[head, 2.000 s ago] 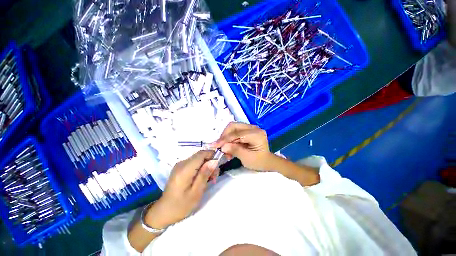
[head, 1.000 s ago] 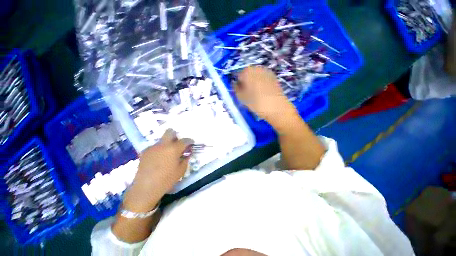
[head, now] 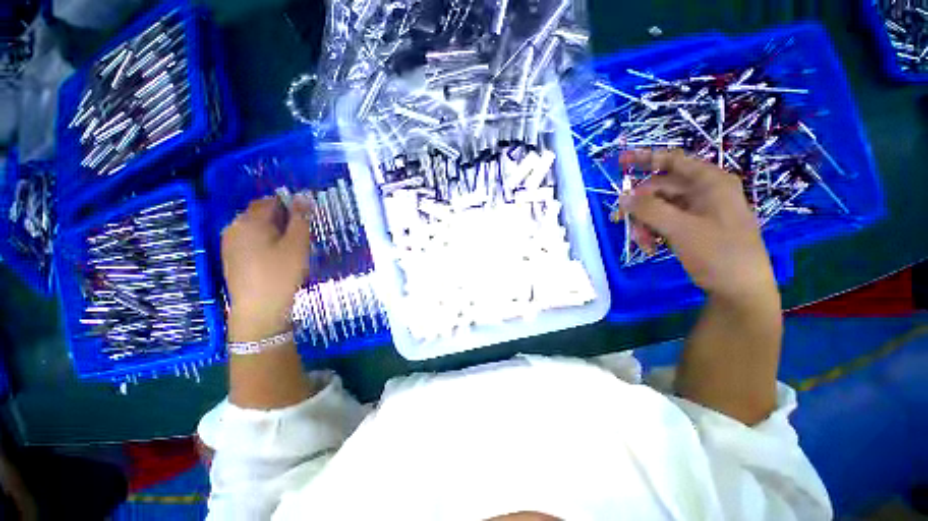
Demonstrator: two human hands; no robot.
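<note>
My left hand (head: 267,259) is over the left blue tray (head: 229,168), fingertips at the upper row of silver units (head: 334,219); whether it holds one is hidden. A second row of units (head: 341,307) lies nearer me. My right hand (head: 707,219) is at the left part of the right blue tray (head: 850,153), above loose thin rods (head: 794,168). Its fingers are curled with a gap; a thin pale piece shows by the fingertips, but I cannot tell if it is gripped. The white tray (head: 600,295) between my hands holds small white parts (head: 488,265) and silver tubes.
A clear plastic bag of silver tubes (head: 458,51) covers the far end of the white tray. Two blue bins of silver assemblies (head: 132,97), (head: 148,280) stand at far left. Another blue bin (head: 906,36) is at the top right corner. The dark green bench edge curves below.
The view has turned left. My left hand has moved from the white tray to the left blue tray. My right hand went from beside my left hand to the rods and is still there.
</note>
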